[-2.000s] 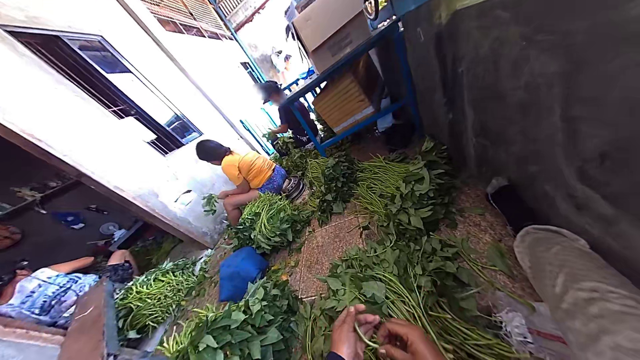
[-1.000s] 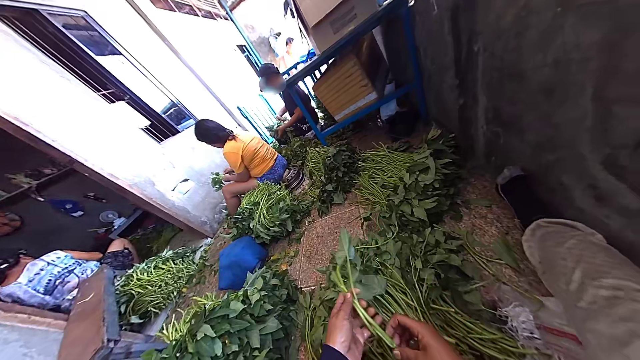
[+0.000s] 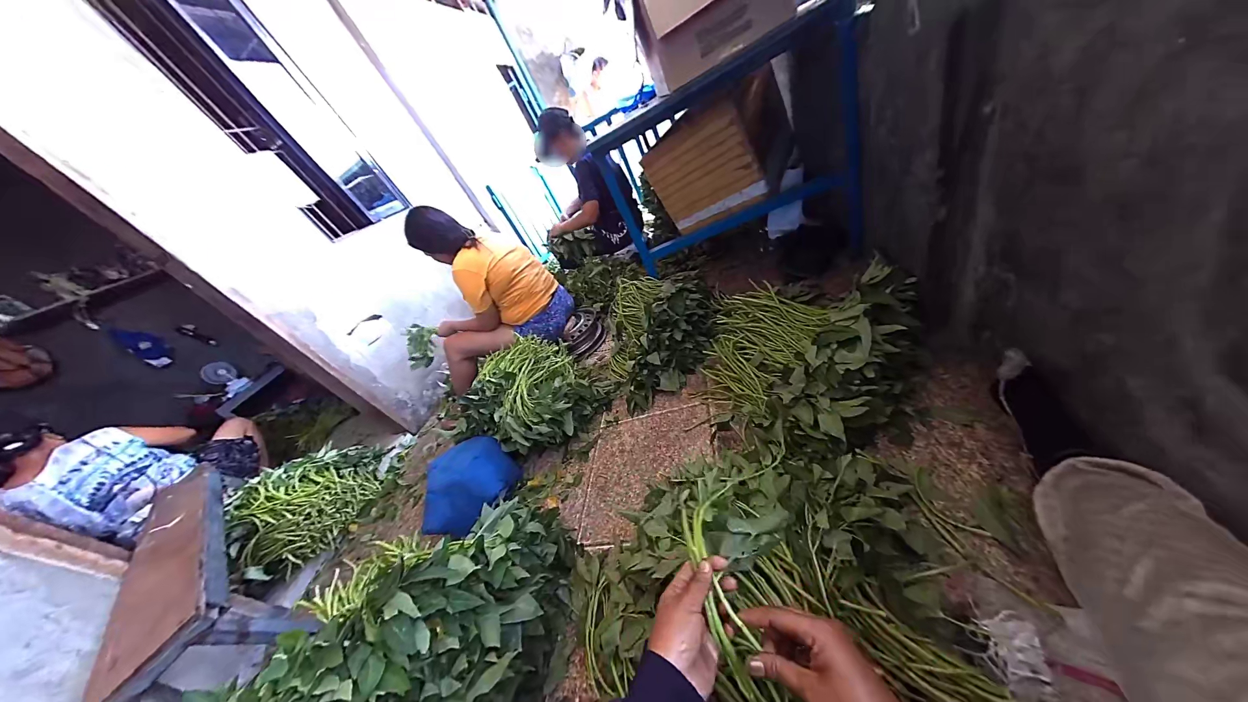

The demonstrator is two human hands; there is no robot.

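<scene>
My left hand (image 3: 690,619), in a dark sleeve, grips a few long green stems (image 3: 710,575) of a leafy vegetable between thumb and fingers. Close on its right, my right hand (image 3: 814,651) has thumb and fingers bent around the lower part of those stems; whether it pinches them is hard to tell. Directly beneath both hands spreads a large heap of leafy greens (image 3: 858,575), its stems running toward the lower right. Another leafy pile (image 3: 458,614) lies to the left, and a stemmy bundle (image 3: 770,351) lies beyond the heap.
A blue cloth-like bundle (image 3: 470,485) sits on the tiled floor (image 3: 634,468). A person in a yellow shirt (image 3: 507,281) and a person in dark clothes (image 3: 600,195) sit among greens. At left is another person (image 3: 97,478). A blue metal table (image 3: 741,210) holds boxes; a wall (image 3: 1092,195) rises right.
Two seconds ago my hands were close together over a thin stem; now several stems stand up from my left hand. The hands are slightly apart.
</scene>
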